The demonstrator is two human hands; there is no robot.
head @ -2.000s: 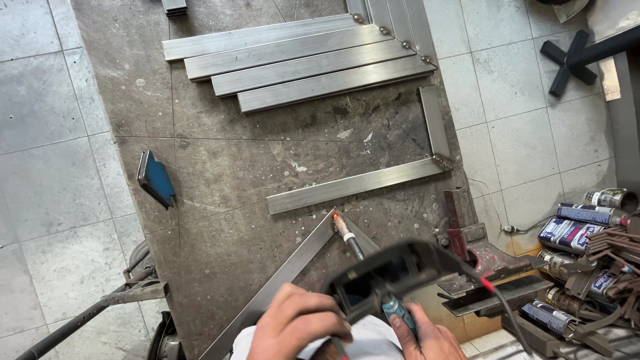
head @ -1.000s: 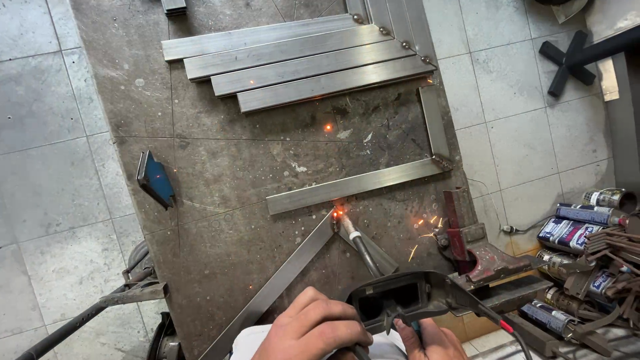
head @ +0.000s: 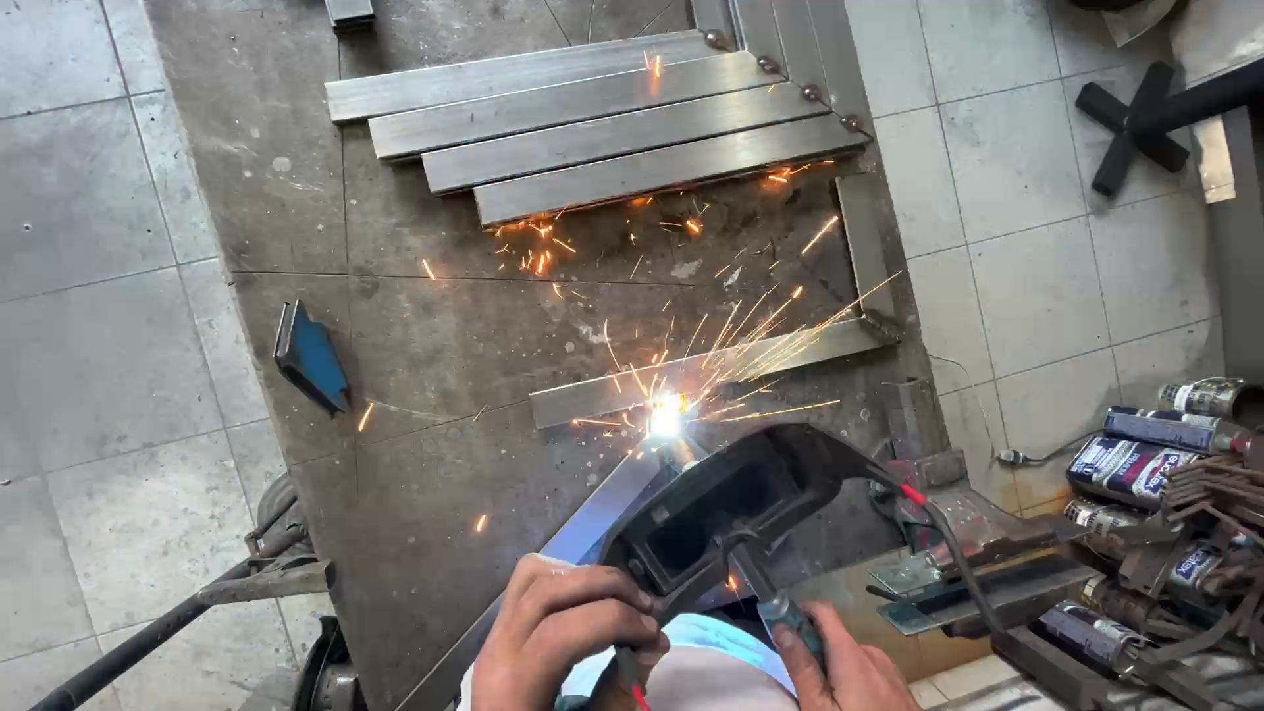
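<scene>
My left hand (head: 568, 632) is curled at the lower left edge of a black welding shield (head: 721, 513); a dark part with red shows under its fingers. My right hand (head: 839, 657) grips the turquoise handle of a welding torch (head: 790, 617), whose shaft is partly hidden by the shield. A bright arc burns at the torch's tip, at the upper end of a slanting steel bar (head: 612, 504). Just above lies an L-shaped steel frame piece (head: 583, 395) with a joined corner. Sparks fly mostly up and right over the metal table (head: 434, 346).
Several steel bars (head: 652, 163) with weld beads lie at the top. A blue magnetic-looking block (head: 314, 360) sits at left. At right are a rusty vise-like part (head: 958, 513), spray cans (head: 1165, 430) and a heap of scrap metal (head: 1224, 504). A black pipe (head: 148, 632) stands lower left.
The glow at the torch tip has grown into a bright arc with many sparks. The shield has moved up toward the arc, and my left hand stays beside its edge.
</scene>
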